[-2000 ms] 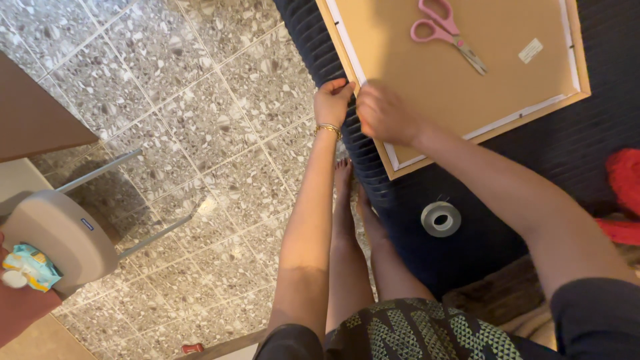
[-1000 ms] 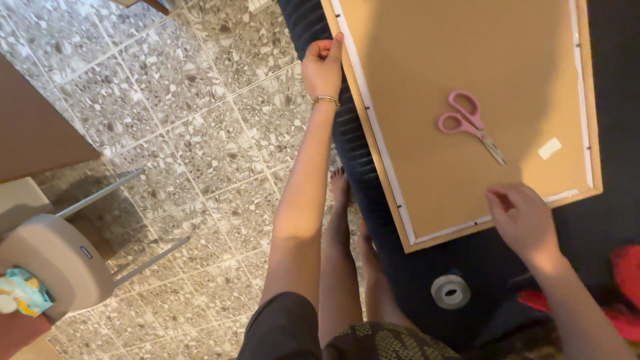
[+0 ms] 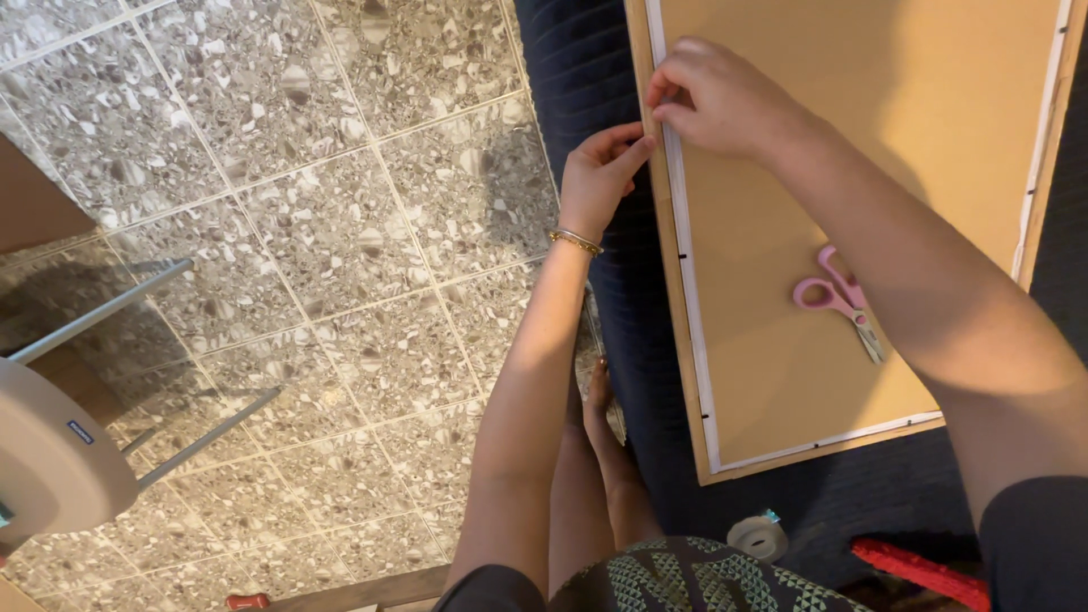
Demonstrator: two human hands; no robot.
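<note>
A wooden picture frame (image 3: pixel 693 391) lies back side up on dark ribbed upholstery, with a brown backing board (image 3: pixel 765 212) and white strips along its inner edges. My left hand (image 3: pixel 599 174) pinches the frame's left edge between thumb and fingers. Just above and to its right, my right hand (image 3: pixel 710 98) has its thumb and fingertips together at the white strip; whether something thin is between them cannot be told. Pink-handled scissors (image 3: pixel 841 297) lie on the board, partly behind my right forearm. A roll of tape (image 3: pixel 758 538) rests on the upholstery below the frame.
A red fuzzy thing (image 3: pixel 922 571) lies at the lower right, on the dark upholstery (image 3: pixel 578 76). A beige chair (image 3: pixel 64 450) with metal legs stands on the tiled floor at the left. A small red object (image 3: pixel 247 601) is at the bottom edge.
My right hand has moved from near the frame's lower right corner up to its left edge, beside my left hand. The view has shifted.
</note>
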